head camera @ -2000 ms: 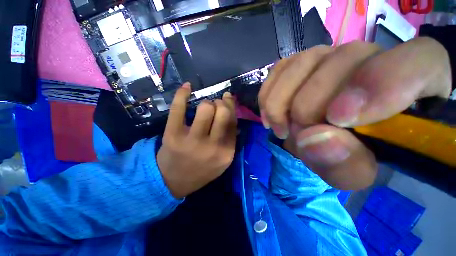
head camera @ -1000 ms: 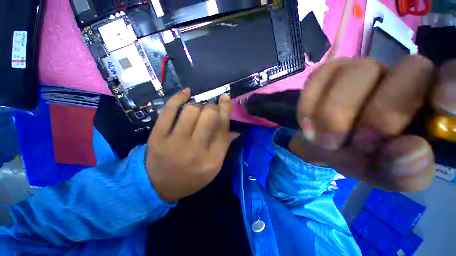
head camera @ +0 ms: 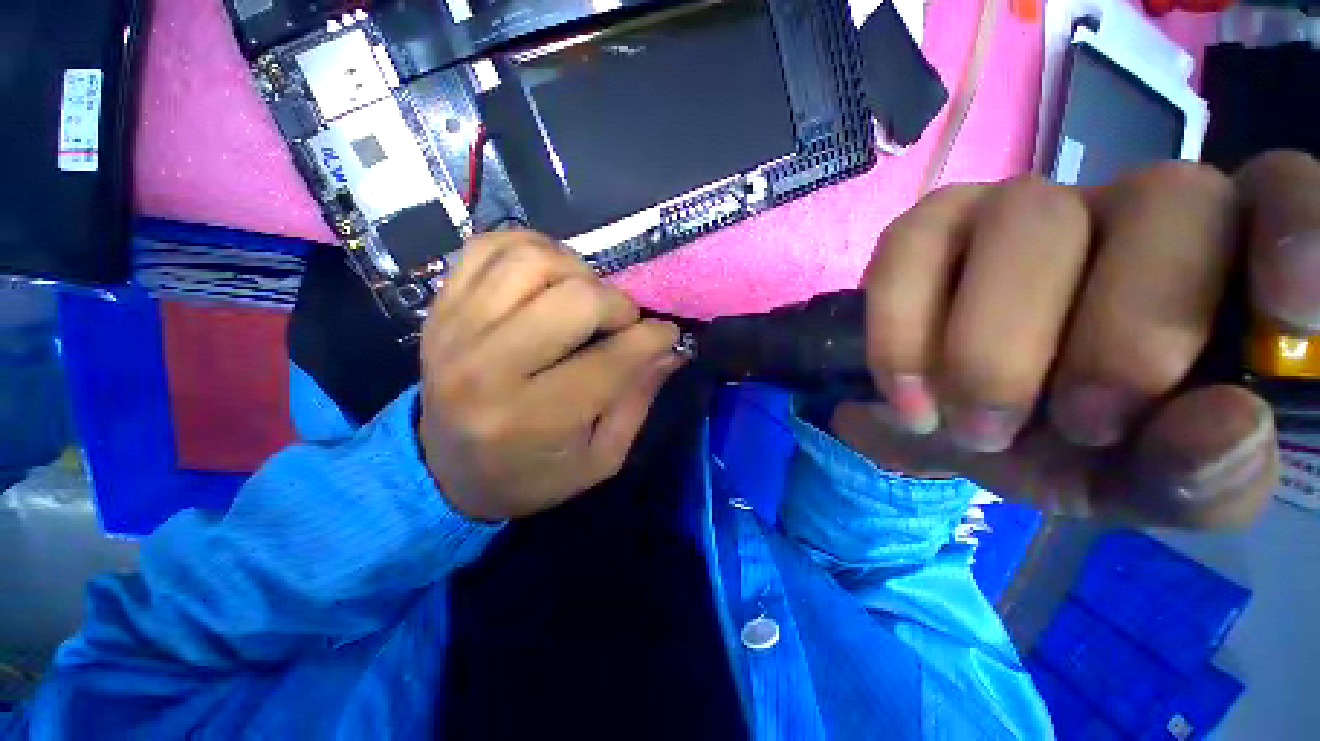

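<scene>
An opened tablet [head camera: 652, 123] lies on the pink mat, with silver shield plates, a black battery and a short red wire showing. My right hand [head camera: 1071, 333] is closed around the thick black handle of a power screwdriver [head camera: 796, 340] with a yellow-orange band. My left hand [head camera: 543, 369] is in front of the tablet's near edge, its fingers bent and its thumb and fingertips together at the tip of the screwdriver. A tiny shiny bit shows at these fingertips; it is too small to name, and whether the fingers pinch it is unclear.
A closed black tablet [head camera: 65, 159] with a white label lies at the left. A blue bin [head camera: 109, 391] with a red-brown panel is below it. A dark panel in a white frame [head camera: 1115, 123] and a black scrap [head camera: 900, 80] lie at the upper right. Blue boxes [head camera: 1144, 623] are at the lower right.
My left hand has moved off the tablet's near edge, and its fingertips have come together at the screwdriver's tip. The screwdriver has swung away from the tablet's edge.
</scene>
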